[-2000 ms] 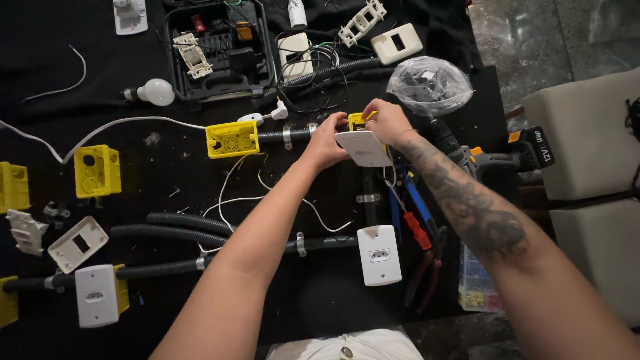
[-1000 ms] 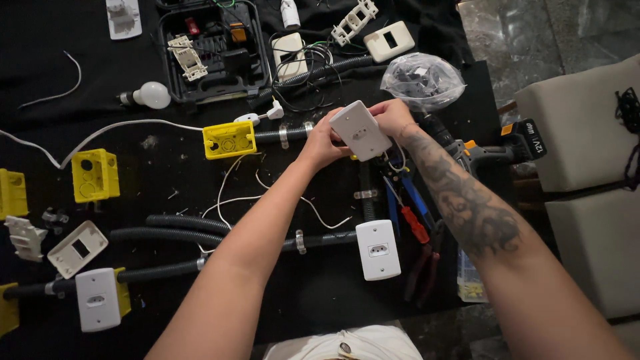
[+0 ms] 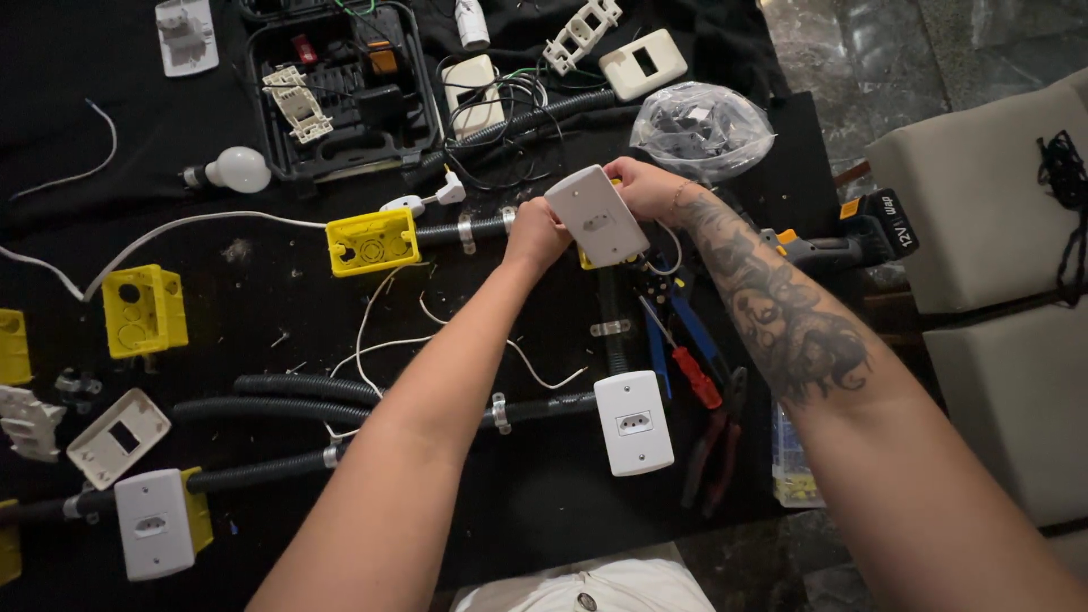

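Between my two hands a white power outlet with its cover plate (image 3: 597, 216) is tilted over a yellow electrical box (image 3: 588, 257), which shows only at the edges. My left hand (image 3: 541, 231) touches the plate's left side, its fingertips hidden behind it. My right hand (image 3: 648, 189) holds the plate's upper right edge, fingers partly out of sight. A white wire (image 3: 674, 248) loops out at the plate's right. Black corrugated conduit (image 3: 614, 297) runs from that box down to another white outlet plate (image 3: 633, 423).
Left of my hands lies an open yellow box (image 3: 372, 245). A red-handled screwdriver (image 3: 697, 378), pliers (image 3: 721, 442) and a cordless drill (image 3: 837, 246) lie to the right. Behind are a black tool case (image 3: 340, 93) and a plastic bag of parts (image 3: 702, 132). A light bulb (image 3: 241, 170) lies at left.
The outlet plate has turned from lying nearly sideways, two seconds ago, to a steep tilt with its face toward me. Both hands remain at it.
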